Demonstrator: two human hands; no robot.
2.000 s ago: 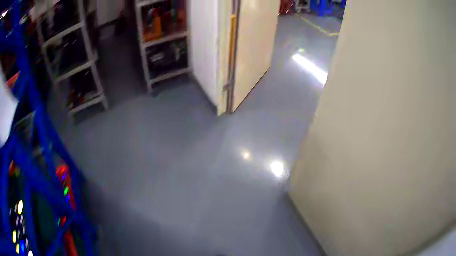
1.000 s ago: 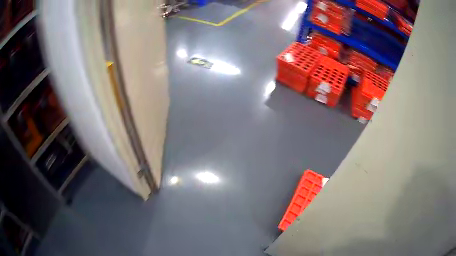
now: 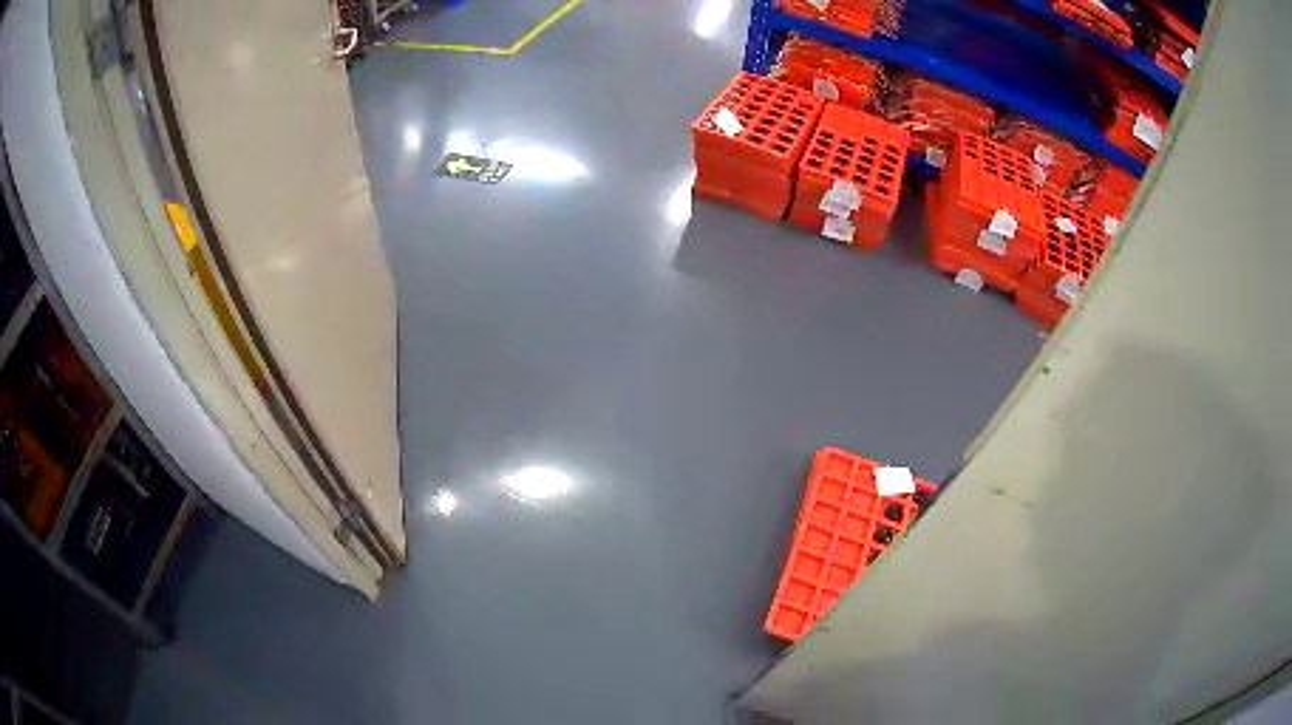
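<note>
Neither of my hands is in the picture. An open cream door (image 3: 291, 213) stands on the left beside its frame. A pale panel (image 3: 1134, 467) fills the right side, with a soft shadow on it. An orange-red tray (image 3: 829, 545) with square pockets lies on the grey floor at the panel's edge, partly hidden by it. A white label (image 3: 894, 480) sits at its upper right corner, with some dark pieces below the label.
Stacked orange-red trays (image 3: 850, 163) with white labels stand on the floor before a blue rack (image 3: 935, 64). A grey-framed shelf (image 3: 92, 467) holds dark and orange items at the left. Yellow lines (image 3: 517, 50) and a floor marking (image 3: 475, 167) lie ahead.
The view has turned right and moved towards the doorway. The door has shifted left in view, and the floor tray and stacked trays have come into sight and show more fully.
</note>
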